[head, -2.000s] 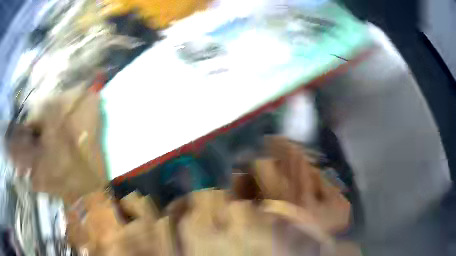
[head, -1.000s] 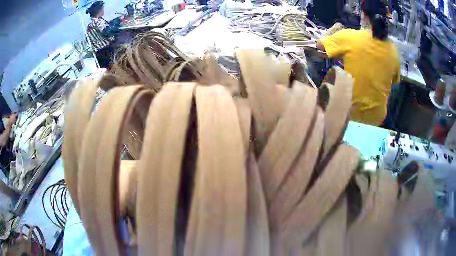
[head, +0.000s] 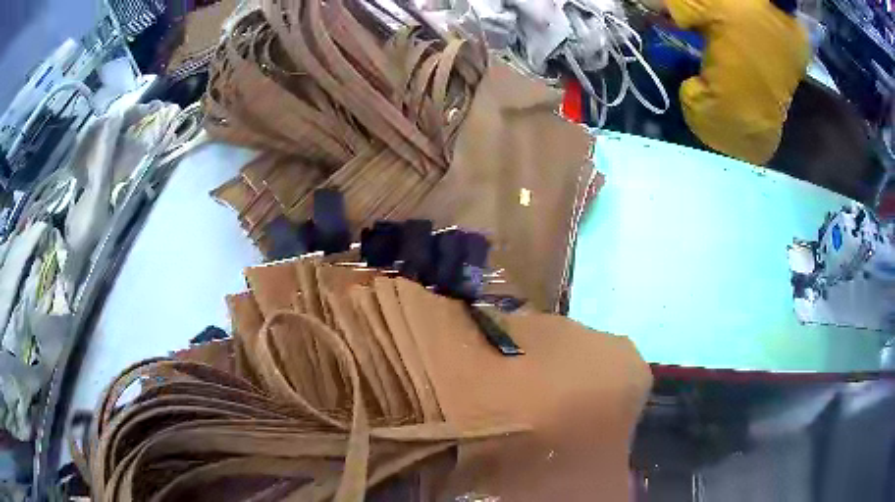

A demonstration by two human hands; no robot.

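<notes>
Neither of my hands is visible. A stack of brown panels (head: 550,392) lies nearest me, its layers fanned at the left edge. Its long brown straps (head: 226,422) loop out at the lower left. A second brown stack (head: 491,147) lies behind it, with a small yellow sticker (head: 524,197) on its top panel and a heap of looped brown straps (head: 324,88). Several dark, blocky pieces (head: 412,245) lie in a row between the stacks. A narrow black strip (head: 494,330) lies on the near stack.
The pale green machine table (head: 677,255) has a sewing machine (head: 849,250) at its right end. A person in a yellow top (head: 751,78) is beyond it. Pale fabric pieces (head: 49,265) lie along the left. White pieces with loops (head: 550,29) are at the back.
The brown straps that filled the view close to the camera are now low, at the lower left beside the near stack. The view has tilted down onto both stacks and the green table.
</notes>
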